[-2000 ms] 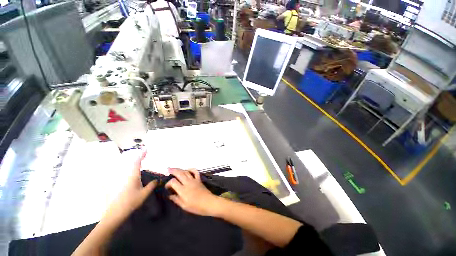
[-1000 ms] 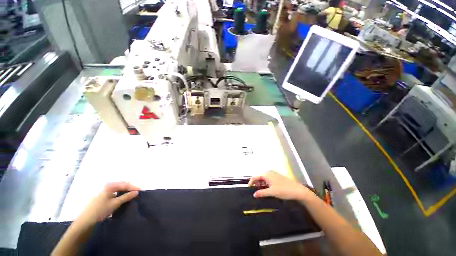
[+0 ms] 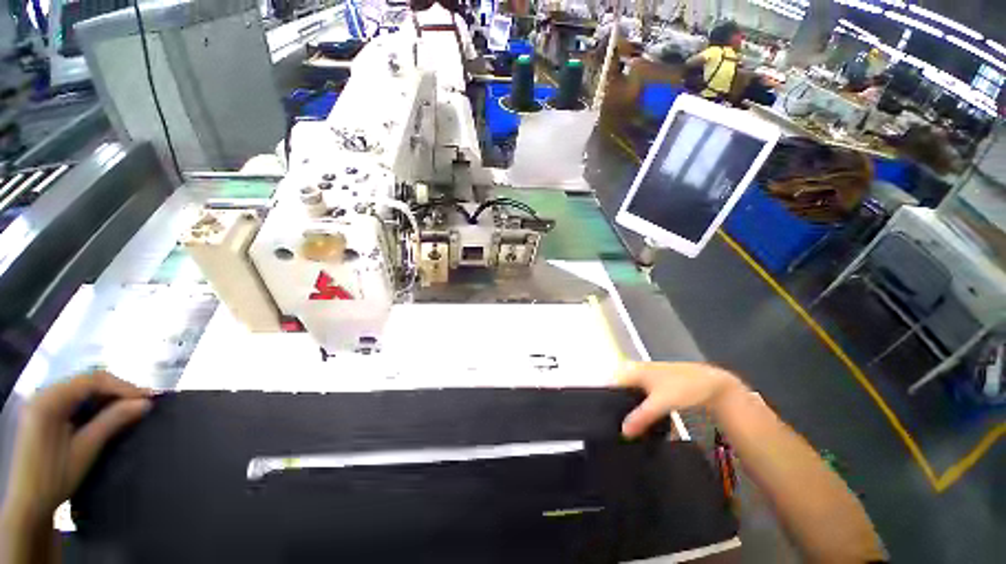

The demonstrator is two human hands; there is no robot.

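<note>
A black fabric panel (image 3: 441, 413) lies spread across the near part of the white sheet (image 3: 474, 342). A long white-looking slot (image 3: 419, 454) runs across the panel, and a short yellowish line shows lower right of it. My left hand (image 3: 77, 441) holds the panel's upper left corner between thumb and fingers. My right hand (image 3: 684, 394) holds its upper right corner the same way. The white sewing machine head (image 3: 325, 259) with a red logo stands beyond the panel, its needle area above the sheet.
The clamp unit (image 3: 474, 256) with black hoses sits behind the sheet. A white-framed control screen (image 3: 701, 171) stands at the right. Orange and black markers (image 3: 724, 463) lie beside my right forearm. A person in yellow (image 3: 719, 68) is in the background.
Both hands have moved apart, the left one far to the left. The panel is now spread wide with its long slot showing, and it covers the dark mark on the sheet.
</note>
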